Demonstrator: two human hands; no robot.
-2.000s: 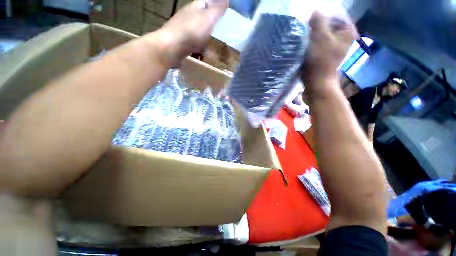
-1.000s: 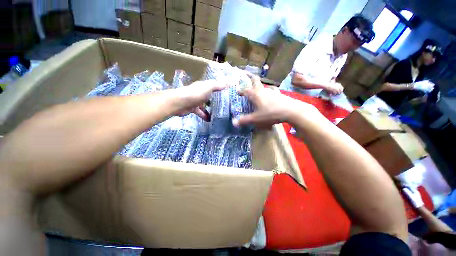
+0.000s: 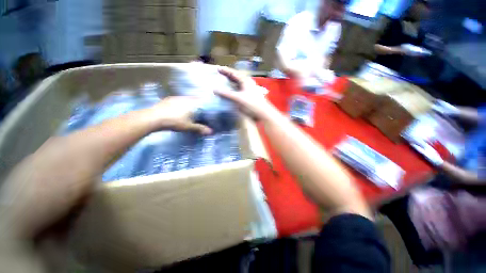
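Note:
The large open brown carton [image 3: 176,213] stands in front of me, with bubble-bagged items [image 3: 160,154] upright in rows inside. My left hand [image 3: 178,114] is over the carton, fingers against the dark part of a bubble-bagged pack [image 3: 205,88] at the carton's far right corner. My right hand [image 3: 245,96] is on the right side of the same pack, fingers on its pale top. Both hands are bare. The picture is blurred, so the exact finger contact is hard to see.
The red table [image 3: 288,197] adjoins the carton's right side. Filled bubble bags [image 3: 370,162] and a smaller pack [image 3: 302,110] lie on it. Two small cartons [image 3: 397,109] stand beyond. A person in white [image 3: 309,42] and others work around it. Stacked cartons [image 3: 149,32] stand behind.
First, both hands held a bubble-bagged pack raised above the carton. They then lowered it into the carton's right side and remain there. The view has turned, showing more of the red table.

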